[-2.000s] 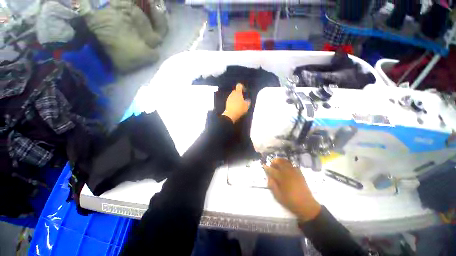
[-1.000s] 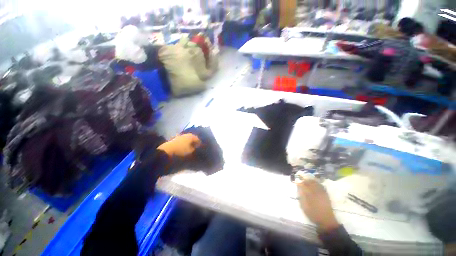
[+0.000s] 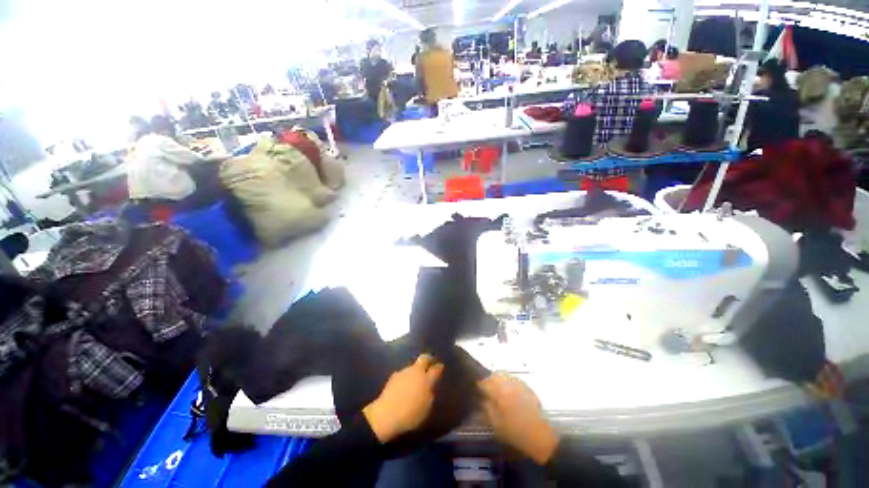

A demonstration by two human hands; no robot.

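Observation:
A black cut piece lies at the table's front edge, left of and in front of the needle. My left hand pinches it near its middle. My right hand is at its right edge, fingers on the cloth and slightly blurred. More black cloth lies at the table's left, and a black piece lies left of and behind the needle. The white sewing machine has a blue stripe; its needle area has no hand at it.
Thread snips lie on the machine bed. Black cloth hangs right of the machine. A plaid heap is at far left, a blue bin below the table. Thread cones and people are beyond.
My left hand has come from the stack at the left to the front middle, with black cloth now there. My right hand has moved from the needle area to the cloth. The view has shifted.

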